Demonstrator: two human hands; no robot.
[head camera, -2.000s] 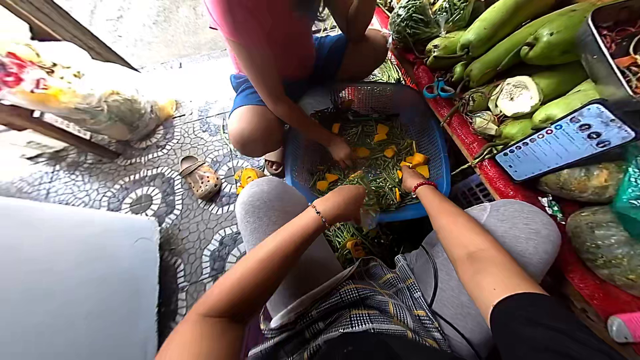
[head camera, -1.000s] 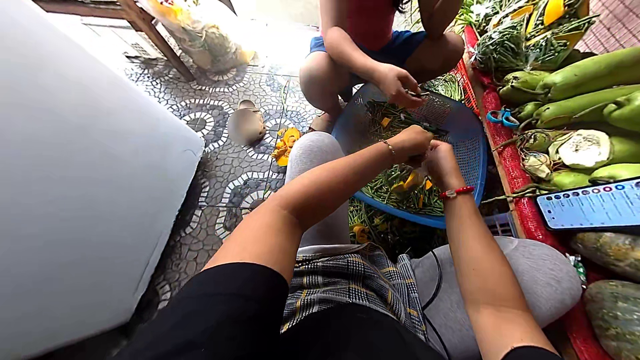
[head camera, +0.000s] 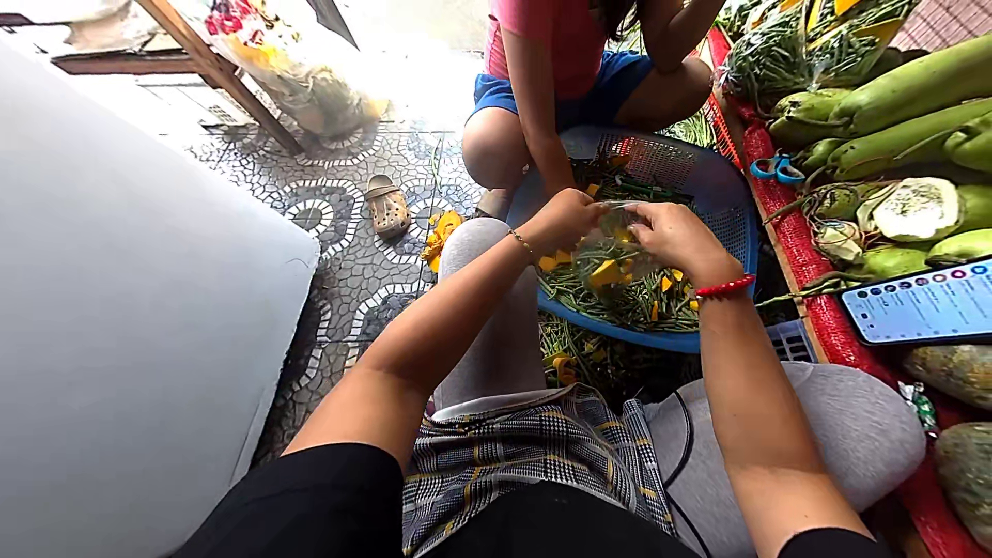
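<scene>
A clear plastic bag (head camera: 612, 252) hangs between my two hands above a blue plastic basket (head camera: 659, 337). My left hand (head camera: 564, 221) pinches one side of its top edge, and my right hand (head camera: 673, 236) holds the other side. Through the thin plastic show green and orange pieces; how much of this is inside the bag, I cannot tell. Cut green beans (head camera: 635, 304) and orange squash chunks (head camera: 666, 284) lie in the basket. Another person (head camera: 546, 85) squats across from me with one arm reaching into it, that hand hidden behind my left hand.
Long green gourds (head camera: 922, 85), a cut gourd (head camera: 918, 209), blue-handled scissors (head camera: 777, 170) and a phone (head camera: 922, 302) lie along the red-wrapped edge (head camera: 825, 322) at right. A clog (head camera: 387, 206) and squash scraps (head camera: 442, 236) are on the mosaic floor. A white panel (head camera: 147, 310) borders the left.
My hands were down in the basket two seconds ago, then close together above it; now they are apart with the bag between them. The other person's hand has lowered from its raised position.
</scene>
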